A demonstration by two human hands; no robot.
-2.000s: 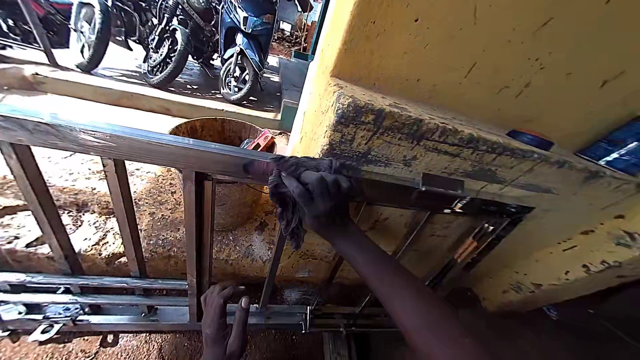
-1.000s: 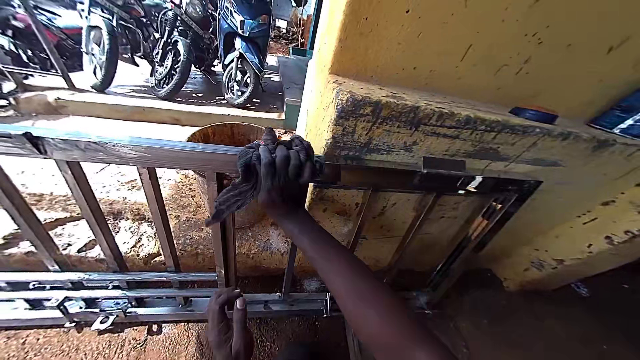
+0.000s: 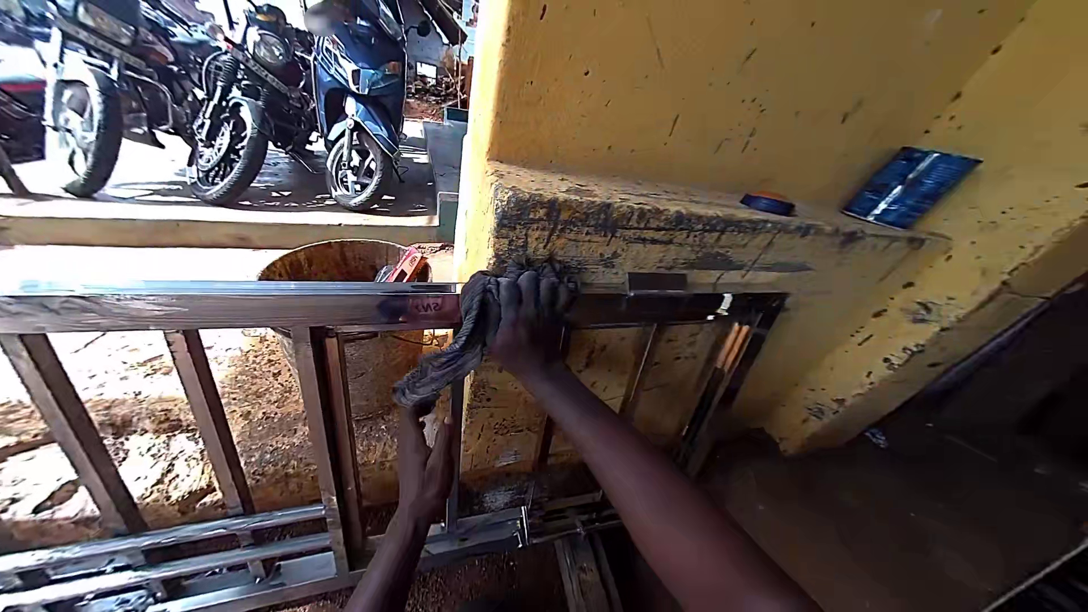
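Note:
My right hand (image 3: 529,323) presses a dark grey cloth (image 3: 455,353) onto the top rail (image 3: 229,308) of a shiny metal frame, near the corner of the yellow wall. One end of the cloth hangs down to the left. Just below that end is my left hand (image 3: 425,455), raised with thumb and fingers apart; whether its fingertips touch the cloth is unclear. Upright metal bars (image 3: 208,416) run down from the rail, and a short dark piece (image 3: 656,283) lies at its upper edge to the right.
A rusty drum (image 3: 340,255) with a red object (image 3: 410,265) stands behind the rail. On the yellow ledge (image 3: 629,221) are a round blue-orange item (image 3: 767,203) and a blue can (image 3: 911,188). More metal bars (image 3: 170,552) lie low at left. Motorcycles (image 3: 229,127) and a blue scooter (image 3: 361,110) stand beyond.
My right hand with the cloth went left along the rail, then back right. My left hand has risen from near the lower bars toward the cloth's hanging end.

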